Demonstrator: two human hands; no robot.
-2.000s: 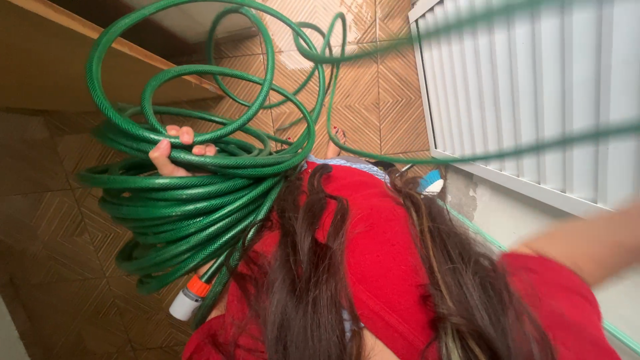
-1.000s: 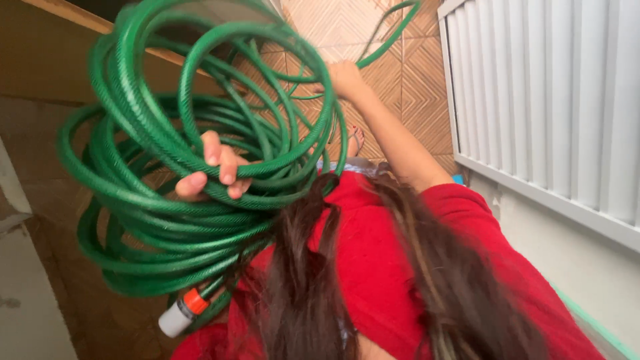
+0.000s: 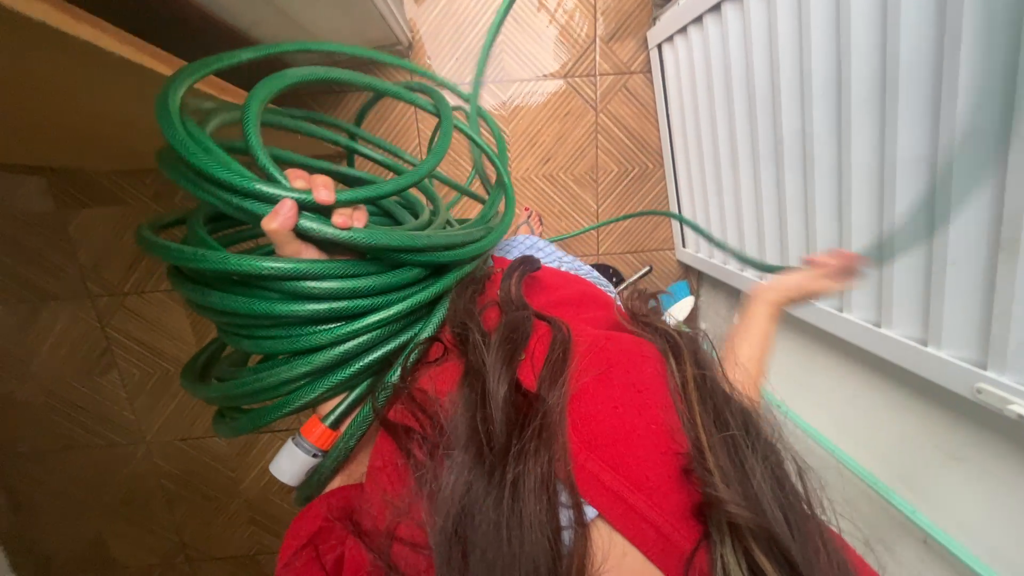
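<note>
Thick coils of a green garden hose (image 3: 320,280) hang over my left forearm and hand at the left. My left hand (image 3: 308,216) has its fingers curled around upper loops of the hose. Below the coils a grey and orange hose connector (image 3: 306,450) sits at the hose's end. Out at the right, my right hand (image 3: 824,276) is blurred and holds a running length of the same hose, which comes from near my feet and sweeps up beyond the hand, also blurred. Part of my left forearm is hidden by the coils.
A white slatted metal door or shutter (image 3: 800,160) stands at the right, above a pale wall. The patterned brown floor tiles (image 3: 552,152) look wet at the top. A blue and white brush (image 3: 677,302) lies near my foot. A light green cord or tube (image 3: 880,496) runs at the lower right.
My right hand has moved from the hose near the floor, ahead of my body, out to the right with a length of hose. My left hand still holds the coils.
</note>
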